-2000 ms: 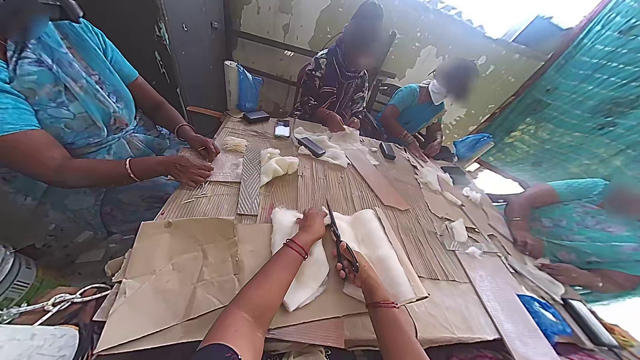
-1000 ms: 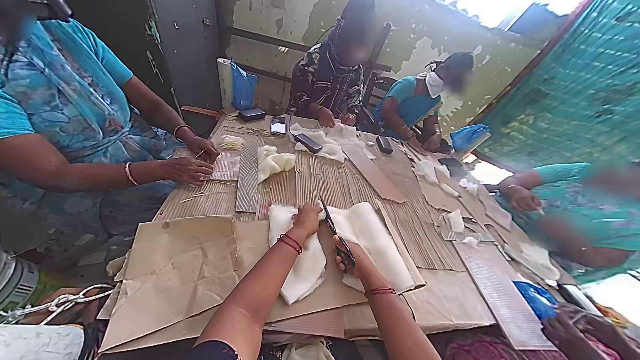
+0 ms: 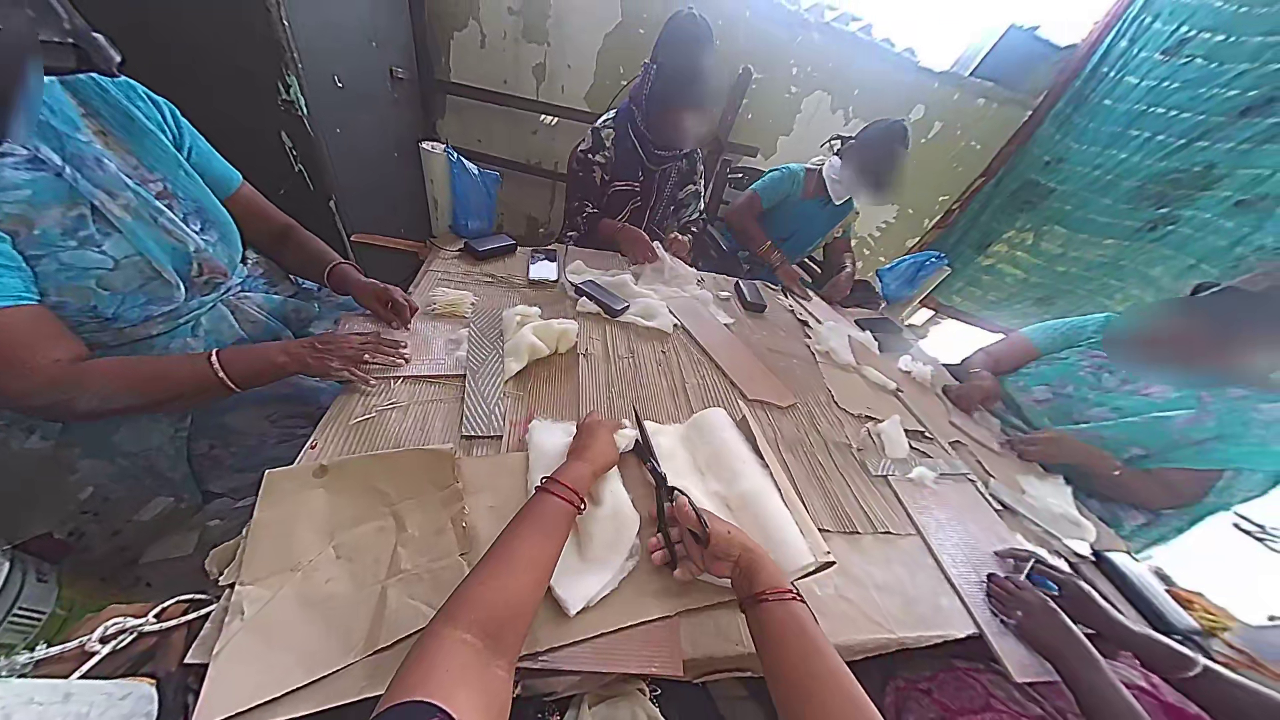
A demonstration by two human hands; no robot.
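My left hand [image 3: 597,446] is closed on the upper edge of a strip of white cotton batting [image 3: 590,560] lying on brown paper. In my right hand [image 3: 700,545] is a pair of black-handled scissors [image 3: 655,470], fingers in the loops and blades pointing away from me, close beside my left hand. Right of the scissors lies a wider piece of white batting [image 3: 745,490] on cardboard. Whether the blades touch the batting cannot be told.
Brown paper [image 3: 350,540] covers the near left. A patterned strip [image 3: 484,375], more batting [image 3: 538,340], phones [image 3: 543,265] and a long board [image 3: 730,350] lie farther off. Several people work around the table; one person's hands [image 3: 1030,590] rest on a board at the right.
At the lower right, a person's hands have come into view and are now on the long board. My hands remain at the batting with the scissors.
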